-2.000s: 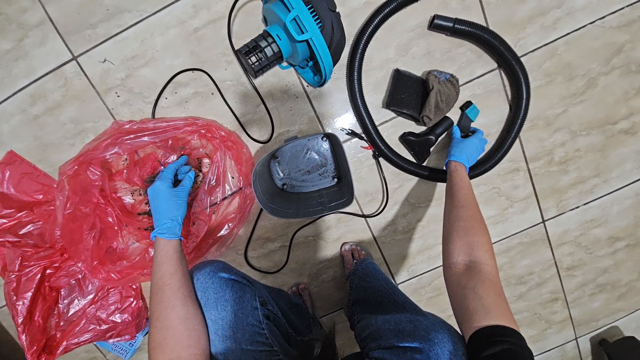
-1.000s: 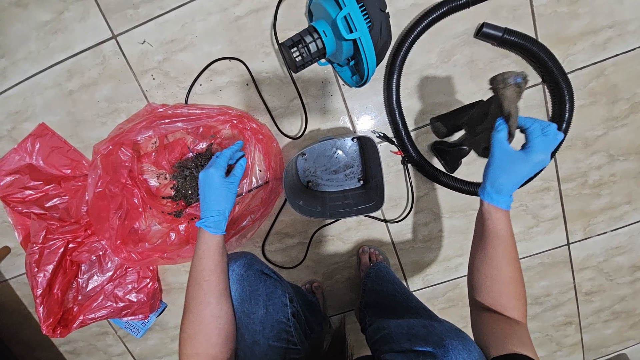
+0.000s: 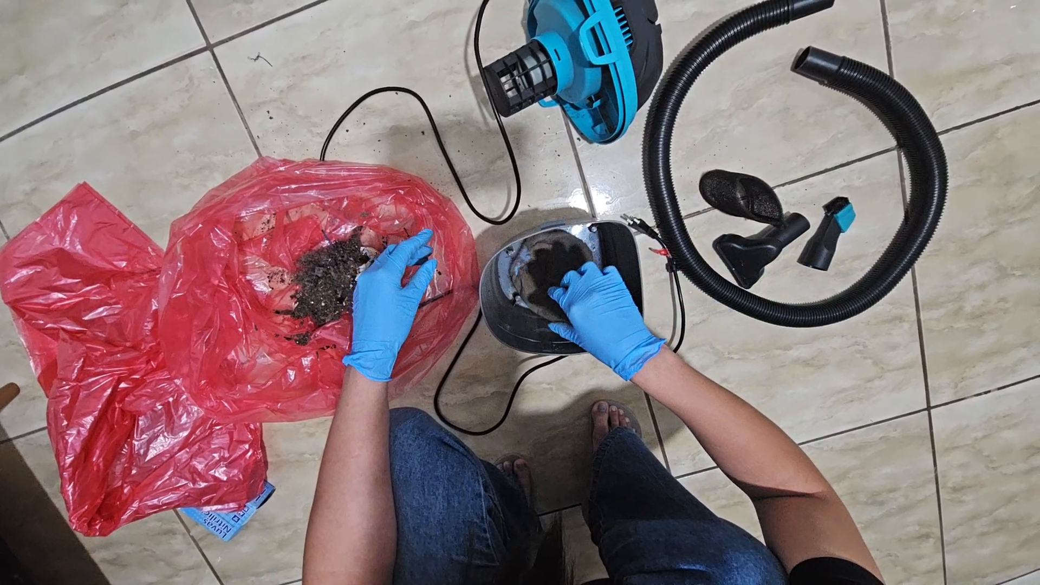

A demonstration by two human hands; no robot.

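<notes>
My left hand (image 3: 388, 305), in a blue glove, is over the open red plastic bag (image 3: 203, 325), at the right side of a heap of grey dust and debris (image 3: 325, 280); its fingers are apart and I see nothing held. My right hand (image 3: 605, 317), gloved too, grips the edge of a dirty grey cloth filter (image 3: 532, 280) with a dark inside. The filter lies over the dark vacuum canister (image 3: 520, 329), between my hands. Above the canister lies the teal and black vacuum head (image 3: 589, 65) with its black filter cage (image 3: 520, 79).
A black ribbed hose (image 3: 662, 154) curls on the tiled floor at the right, around a black floor nozzle (image 3: 756, 248), a small crevice nozzle (image 3: 825, 236) and a dark oval piece (image 3: 739, 195). A black power cord (image 3: 439, 138) loops near the bag. A blue box (image 3: 231, 516) lies under the bag's lower edge.
My right hand has moved left from the hose area to the canister with the grey cloth filter. A second ago it held that filter up over the nozzles. My left hand stays over the bag.
</notes>
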